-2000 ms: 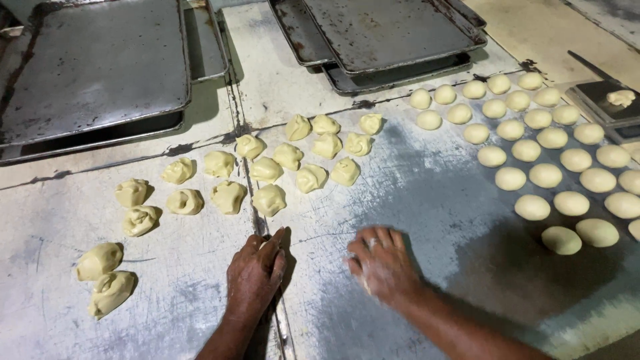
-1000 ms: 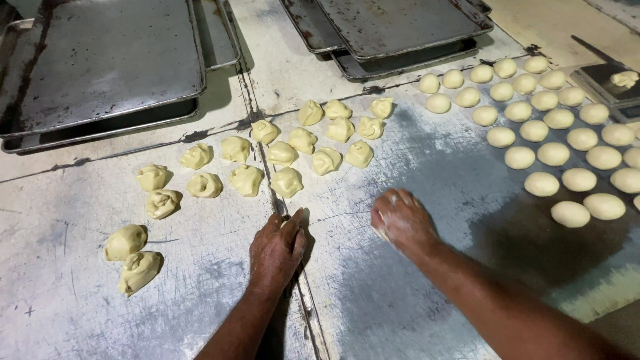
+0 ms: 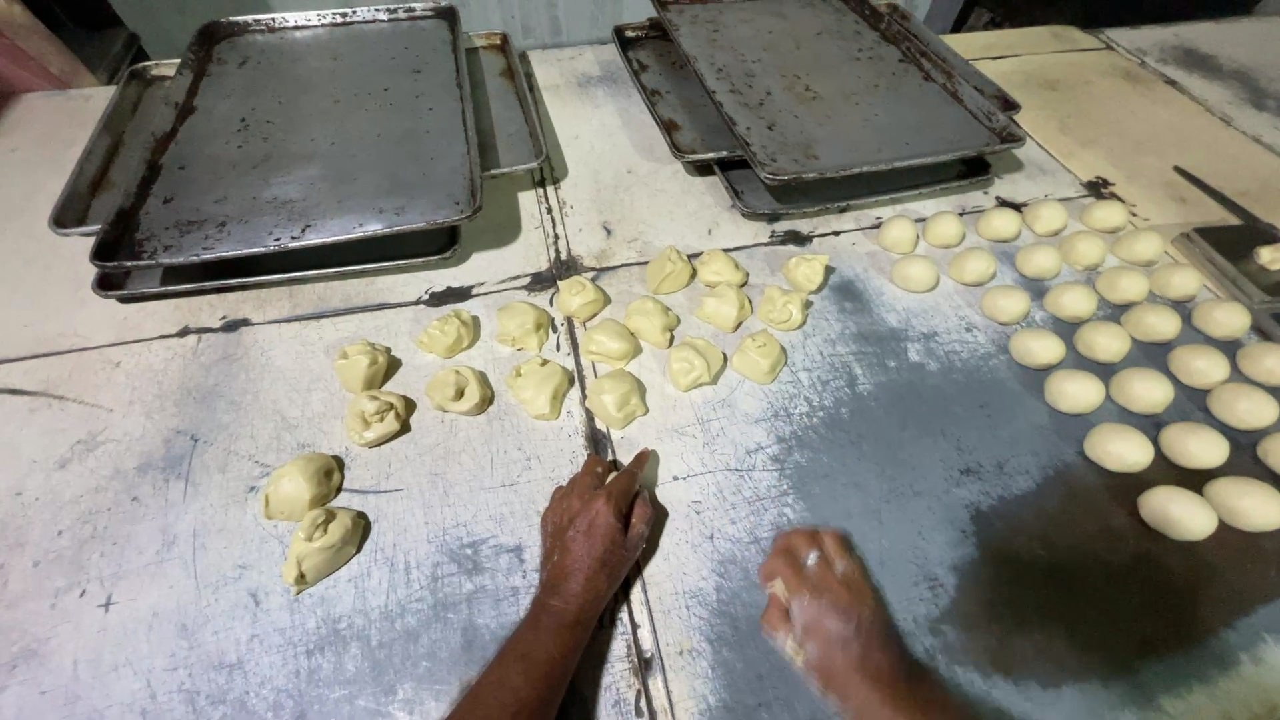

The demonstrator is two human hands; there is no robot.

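My left hand (image 3: 595, 530) lies palm down over the table seam, fingers bent; something pale shows between them, too little to identify. To its right, my right hand (image 3: 825, 610) is curled low over the metal tabletop, blurred, with a ring and pale residue on it; what is under the palm is hidden. Rough dough pieces (image 3: 617, 398) lie just beyond my left hand, and two more (image 3: 323, 545) lie apart to its left. Smooth dough balls (image 3: 1118, 447) stand in rows at the right.
Stacked, stained baking trays (image 3: 320, 140) stand at the back left, with a second stack (image 3: 830, 90) at the back centre. At the right edge, a dark-bladed tool (image 3: 1225, 198) lies by a flat dark device (image 3: 1225, 260) with a bit of dough on it.
My right hand has moved nearer to my body, while my left hand stays by the table seam. The dough pieces and balls keep their layout.
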